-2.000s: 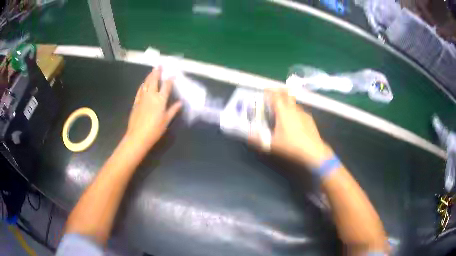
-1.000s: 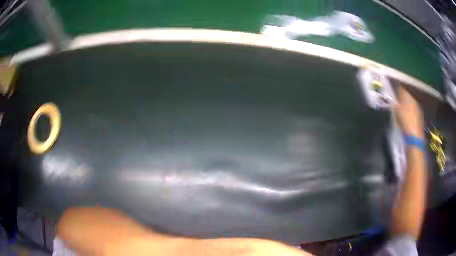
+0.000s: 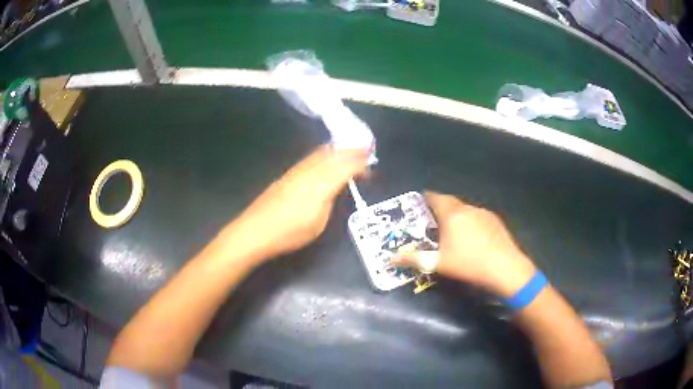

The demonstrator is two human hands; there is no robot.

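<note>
An open white socket housing (image 3: pixel 372 241) lies on the dark bench mat, with coloured wires and metal parts inside. My right hand (image 3: pixel 475 247) is at its right side, fingers and a white-wrapped fingertip over the housing. A brass contact strip (image 3: pixel 424 284) sticks out below that fingertip, seemingly held there. My left hand (image 3: pixel 304 197) is closed around the near end of the bagged power cord (image 3: pixel 323 102), above and left of the housing. A short white cord (image 3: pixel 357 194) joins bag and housing. The bag's far end lies over the conveyor rail.
A cream tape roll (image 3: pixel 116 194) lies at left beside a black bench machine (image 3: pixel 34 178). The green conveyor (image 3: pixel 425 64) behind a pale rail carries another bagged unit (image 3: pixel 566 105) and a housing (image 3: pixel 414 9) at the top. Brass contacts (image 3: pixel 681 279) are heaped at far right.
The view has swung back left. The housing has come from the bench's far right to the middle. My left hand now grips the bagged cord, and brass shows at my right fingers.
</note>
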